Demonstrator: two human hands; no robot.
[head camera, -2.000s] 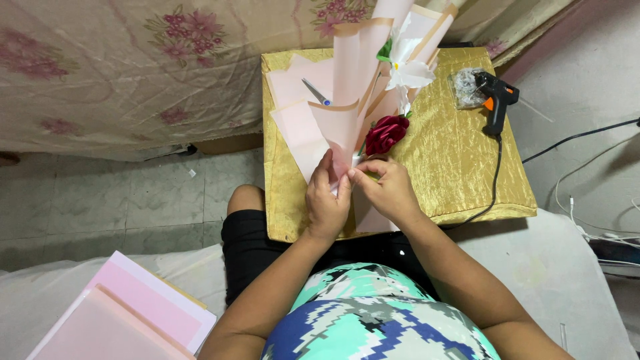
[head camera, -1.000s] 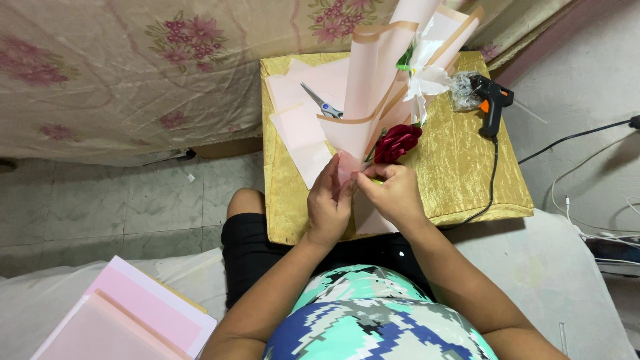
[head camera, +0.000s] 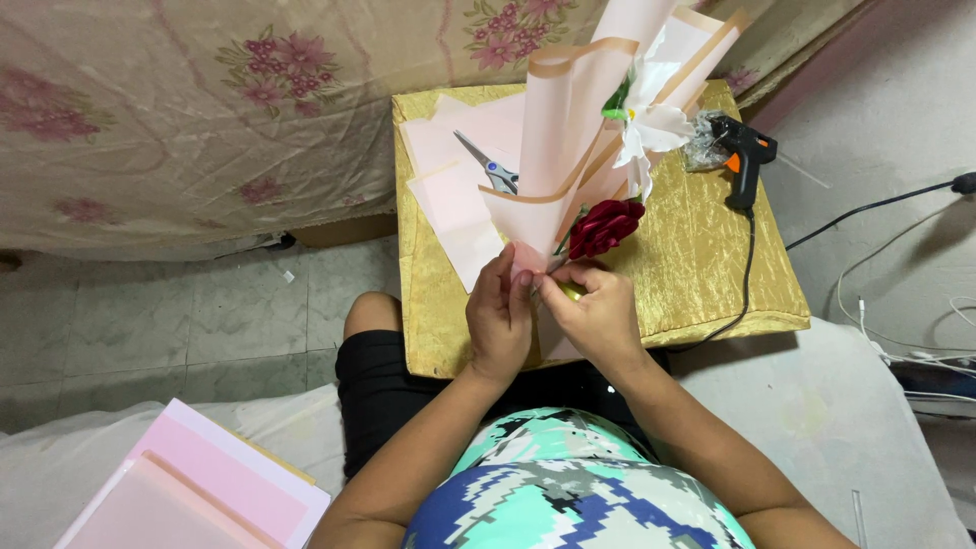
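Note:
Pink wrapping paper with a gold edge (head camera: 560, 137) fans upward from both hands as a bouquet. My left hand (head camera: 499, 316) pinches its gathered base from the left. Close against it, my right hand (head camera: 598, 309) grips the same base between thumb and fingers. A dark red fabric rose (head camera: 605, 229) leans out just above my right hand. Higher up, a white artificial flower (head camera: 652, 130) with a green leaf (head camera: 619, 95) sits among the folds. Part of something yellow shows under my right fingers; what it is I cannot tell. The stems inside the base are mostly hidden.
Scissors (head camera: 492, 165) lie on flat pink sheets (head camera: 450, 198) on a gold-cloth-covered table (head camera: 709, 282). A black glue gun (head camera: 747, 156) rests at the right beside crumpled clear plastic (head camera: 705, 141), its cord trailing over the front edge. More paper sheets (head camera: 229, 465) lie at lower left.
The bouquet's paper top has shifted right and opened out from the scissors, showing more of them. The rose has moved slightly right. Both hands remain at the base.

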